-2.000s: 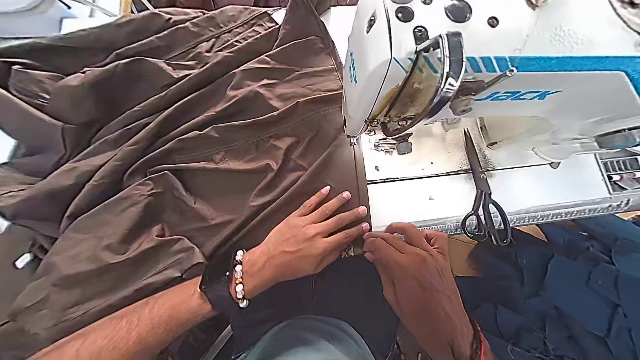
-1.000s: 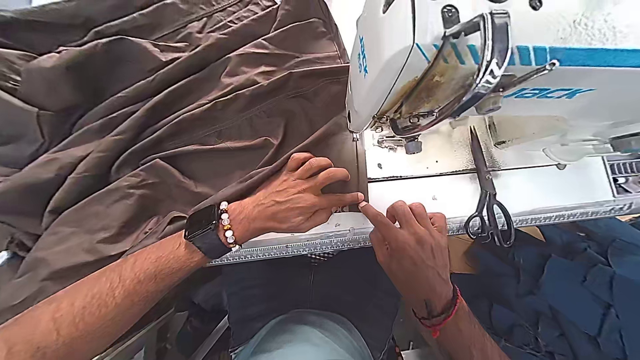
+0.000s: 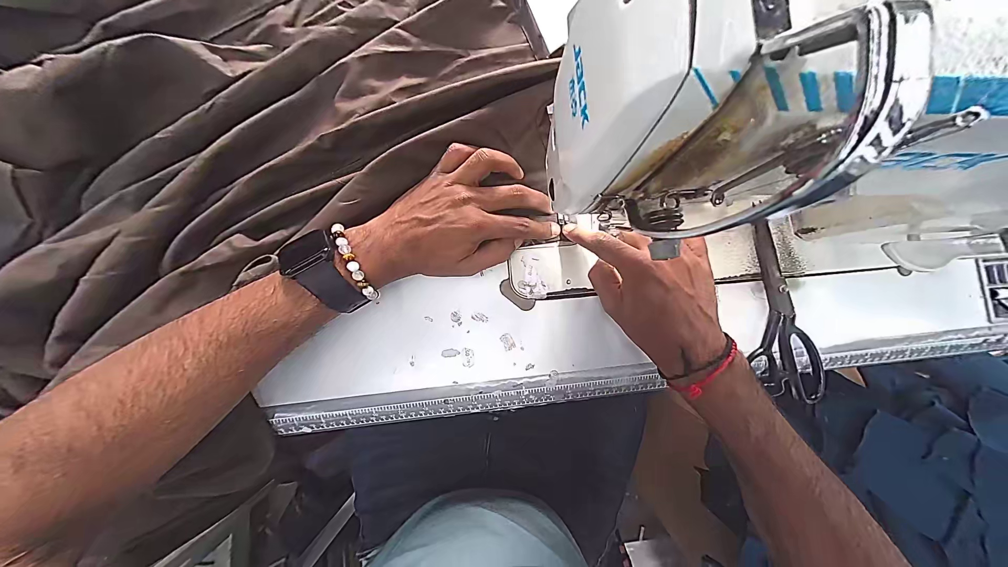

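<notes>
Brown fabric (image 3: 260, 142) lies in folds over the left of the sewing table, its edge reaching the needle area of a white Jack sewing machine (image 3: 630, 94). My left hand (image 3: 457, 216) presses on the fabric's edge, fingertips beside the needle area; a watch and a bead bracelet are on that wrist. My right hand (image 3: 654, 283), with a red string at the wrist, reaches under the machine head, its index fingertip nearly meeting the left fingertips. Whether either hand pinches the cloth cannot be told, since the fingertips overlap the edge. The needle itself is mostly hidden.
Black-handled scissors (image 3: 780, 323) lie right of my right hand, handles over the table's front edge. A ruler strip (image 3: 465, 402) runs along that edge. Dark blue cloth pieces (image 3: 929, 449) are piled below at the right. The machine's metal guard (image 3: 882, 134) curves above my right hand.
Both hands have moved forward from the table's front edge to the needle area. The brown fabric's near edge has moved away too, exposing the table's white front. The view has come closer.
</notes>
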